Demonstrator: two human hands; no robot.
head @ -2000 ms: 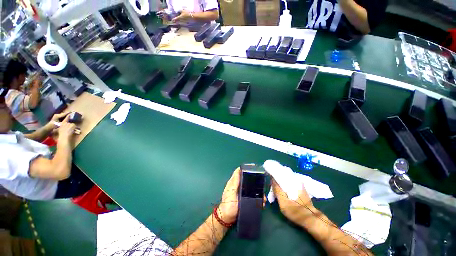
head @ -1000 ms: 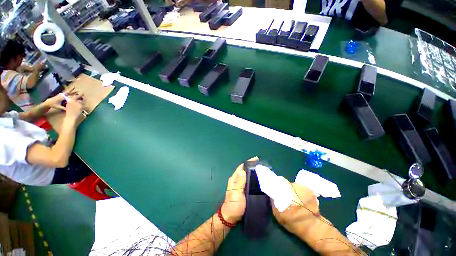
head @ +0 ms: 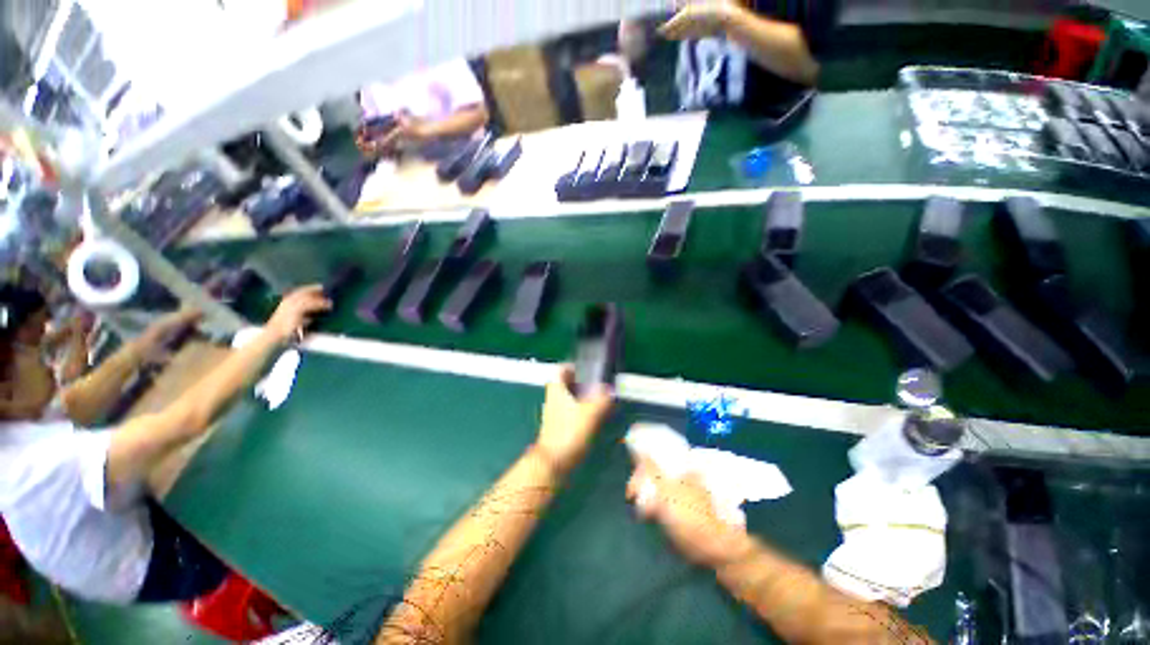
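Note:
My left hand [head: 574, 416] is stretched forward to the white strip and holds a dark housing [head: 598, 349] by its near end, tilted upright at the belt's near edge. The housing is a little blurred. My right hand [head: 687, 507] is over the green bench and holds a bunched white cloth [head: 719, 473], apart from the housing. A blue crumpled item [head: 715, 416] lies on the white strip just beyond the cloth.
Many dark housings [head: 788, 302] lie on the green belt [head: 631, 292]. A round-topped metal dispenser [head: 935, 430], white wipes [head: 888, 536] and a clear tray with a housing [head: 1037, 573] are at right. A neighbour's arm [head: 208, 365] reaches to the belt at left.
My left hand has moved forward with the housing from over the bench to the belt edge. The cloth has come off the housing. The neighbour's arm now reaches to the belt.

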